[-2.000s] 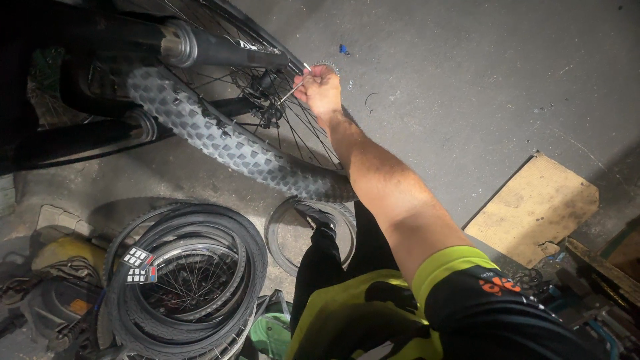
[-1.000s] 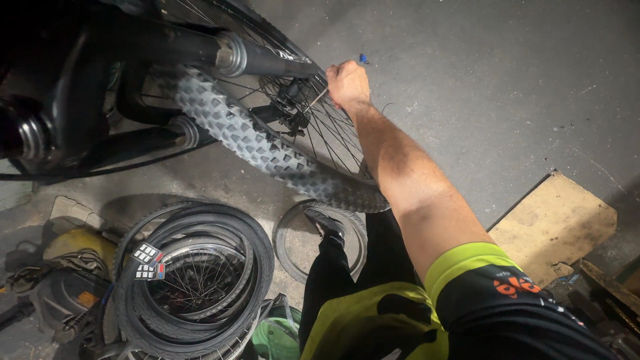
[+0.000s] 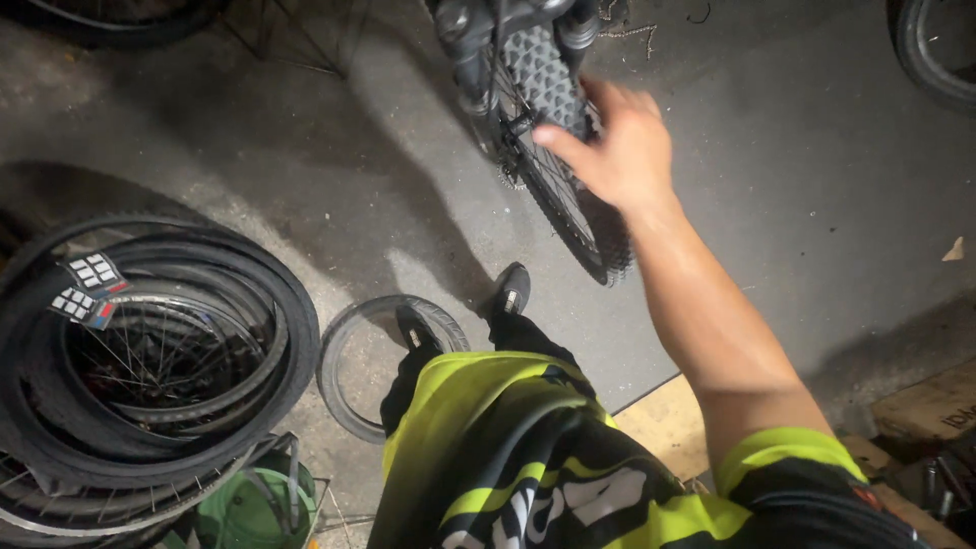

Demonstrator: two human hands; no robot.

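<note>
My right hand (image 3: 625,149) is at the knobby tire (image 3: 543,80) of a bicycle's front wheel, thumb spread from the fingers. The fingertips lie behind or against the tire's right side, so whether they touch it is unclear. No tool shows in the hand. Above the hand is the suspension fork (image 3: 474,80), its legs on both sides of the tire. A disc brake rotor (image 3: 509,171) shows beside the hub, left of the wheel. My left hand is out of view.
A stack of bicycle tires and wheels (image 3: 299,335) stands at the left, with a green bucket (image 3: 248,507) below it. A loose tire (image 3: 343,415) lies around one foot. A wooden board (image 3: 665,427) lies at the lower right, another wheel (image 3: 919,57) at the upper right.
The view has shifted a lot. The right hand was at the wheel's hub side, then at its far rim, with fingers closed; now it is at the tire with the fingers spread. The wheel now shows tread-on.
</note>
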